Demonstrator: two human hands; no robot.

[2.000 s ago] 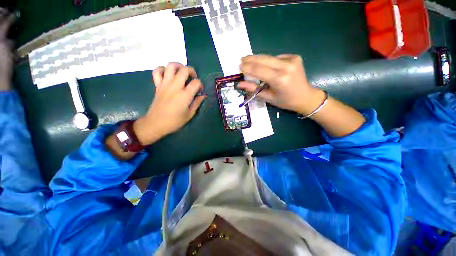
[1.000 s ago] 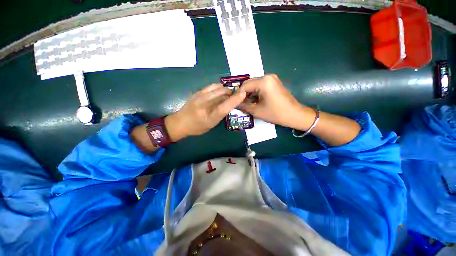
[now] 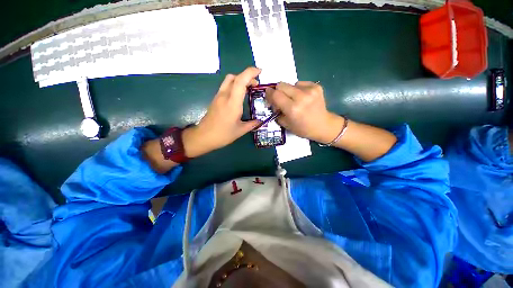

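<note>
An open phone assembly [image 3: 269,136] with a dark red frame lies on a long white sticker strip [image 3: 271,53] that has grey shapes at its far end. My right hand [image 3: 304,109] is over the phone's right side and holds dark tweezers [image 3: 266,120], their tip pointing down-left over the phone. My left hand [image 3: 228,112] is at the phone's left side, fingertips near its top edge and thumb near the tweezers' tip. Whether it grips the phone is hard to tell. The fingers hide part of the phone's upper half.
A fanned stack of sticker sheets [image 3: 126,45] lies at the left, with a pale-strapped wristwatch [image 3: 89,127] below it. A red plastic bin [image 3: 453,40] stands at the upper right, another phone [image 3: 498,90] at the far right. Blue sleeves of people show at both sides.
My left hand came from the left to the phone, met my right fingers over it, and now has its fingers spread at the phone's left edge. The tweezers show again, pointing down-left.
</note>
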